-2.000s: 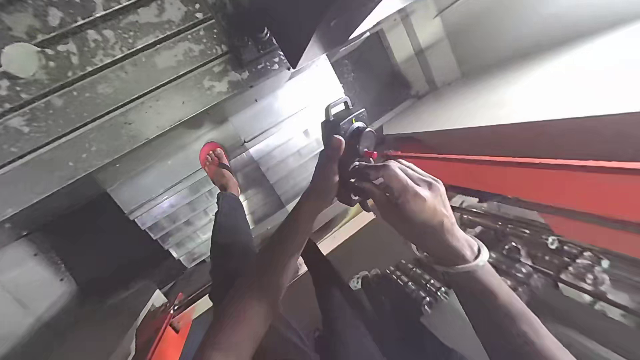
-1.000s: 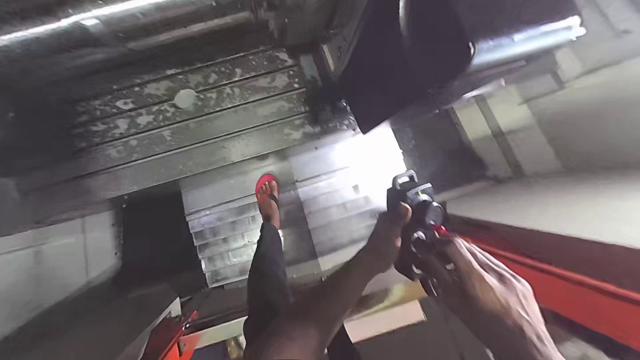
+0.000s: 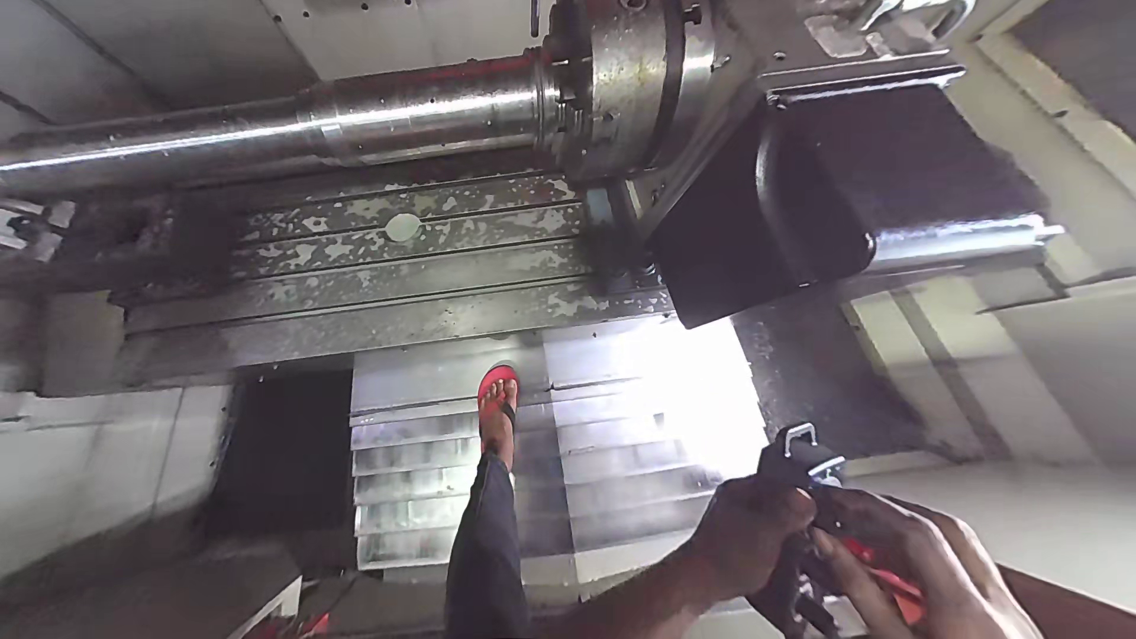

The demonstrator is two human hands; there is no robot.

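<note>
Low on the right, my left hand [image 3: 754,524] is closed around a black handheld device [image 3: 799,457] with a metal loop at its top, perhaps a machine's hand control. My right hand [image 3: 923,550] rests against the device's right side, its fingers bent over the front; whether it grips or only touches is hard to tell. Red parts [image 3: 887,577] show beneath the right fingers. Both hands hide most of the device. Above them, a long metal shaft [image 3: 426,111] lies horizontally, its right end at a large round chuck [image 3: 626,84].
A slotted machine bed [image 3: 355,266] runs below the shaft. A dark angular housing [image 3: 763,231] juts out above the hands. My foot in a red flip-flop [image 3: 499,390] stands on stepped metal way covers [image 3: 417,497], brightly lit at their right.
The view has swung a lot, bringing the shaft and chuck into sight. Both hands stay at the black device, now lower right in view.
</note>
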